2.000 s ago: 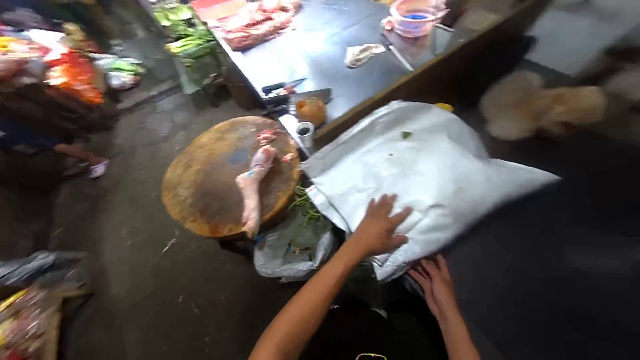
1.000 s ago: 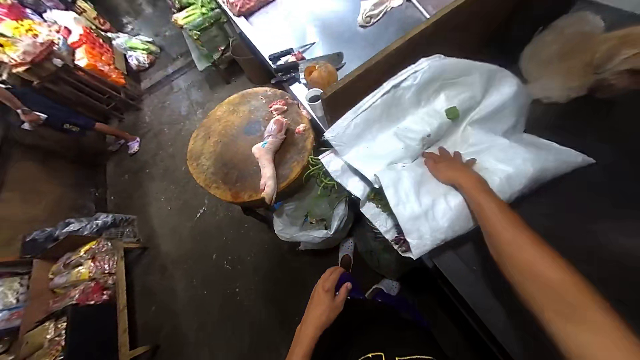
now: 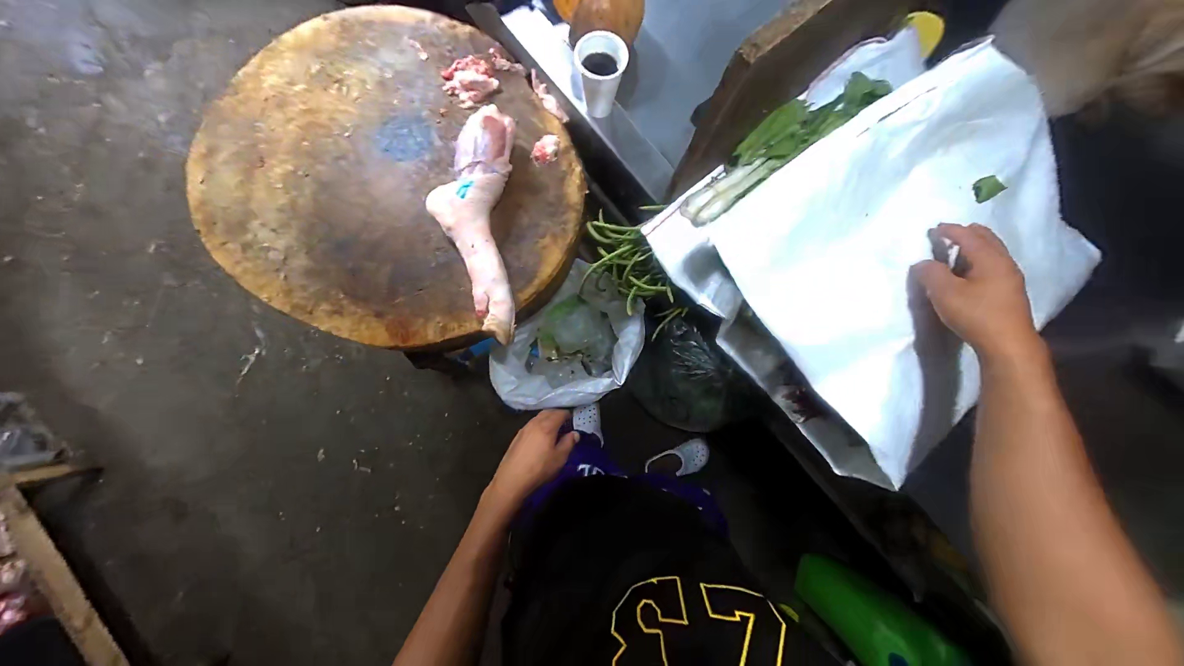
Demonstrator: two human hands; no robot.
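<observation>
A white sack (image 3: 832, 250) lies on the dark surface at the right, with leafy greens (image 3: 805, 129) showing under its upper left edge. My right hand (image 3: 980, 277) is over the sack, its fingers curled toward the thumb near a small loose leaf (image 3: 988, 189); whether it pinches the sack I cannot tell. Low in the middle, my left hand (image 3: 541, 453) hangs by my leg, fingers bent, with nothing seen in it. On the round wooden chopping block (image 3: 314, 185) lies a raw animal leg with the foot (image 3: 476, 222), beside small meat scraps (image 3: 472, 81).
A white cup with dark liquid (image 3: 599, 74) stands on the counter edge above the block. Long green beans (image 3: 629, 259) poke out beside the sack. Below are a plastic bag with green scraps (image 3: 573, 342) and a dark plastic bag (image 3: 684, 375). A green object (image 3: 869, 610) is lower right.
My left hand has left the sack's lower edge and dropped beside my leg. My right hand stays at the sack, whose upper left edge now shows leafy greens under it.
</observation>
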